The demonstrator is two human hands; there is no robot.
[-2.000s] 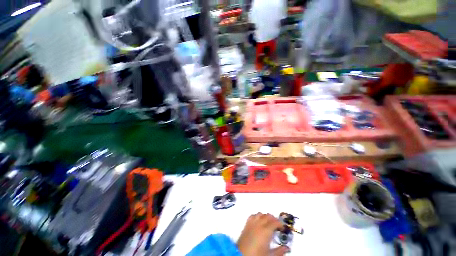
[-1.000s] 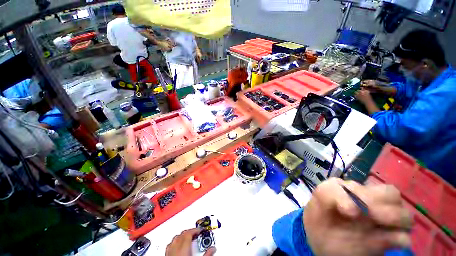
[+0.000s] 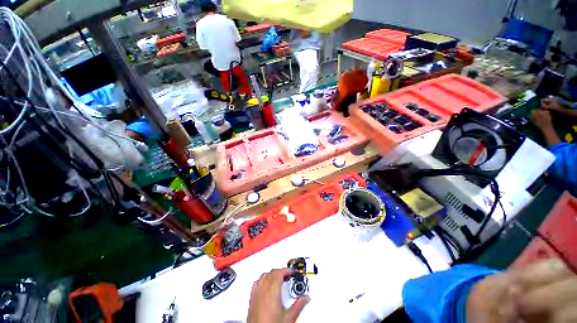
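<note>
My left hand (image 3: 273,296) holds a small dark and silver device (image 3: 298,285) with a round lens-like part between thumb and fingers, on the white sheet (image 3: 341,262). My right hand (image 3: 528,293) is at the lower right, blurred and partly cut off by the picture's edge; I cannot tell what it holds. A rounded oblong silver and black housing (image 3: 219,283) lies alone left of my left hand. A few tiny parts (image 3: 357,297) lie on the sheet between my hands.
A narrow red-orange parts tray (image 3: 304,217) lies behind, with a stained white pot (image 3: 362,211) at its right. A fan (image 3: 479,144) stands on a pale grey box (image 3: 443,189). Pinkish-red trays (image 3: 436,101) stand behind. An orange-cased tool (image 3: 96,299) is lower left. Blue sleeves show at the right edge.
The view has turned right, then partly back left. My right hand, unseen two seconds ago, came in holding a thin dark tool and is now lower and farther right. My left hand still holds the device.
</note>
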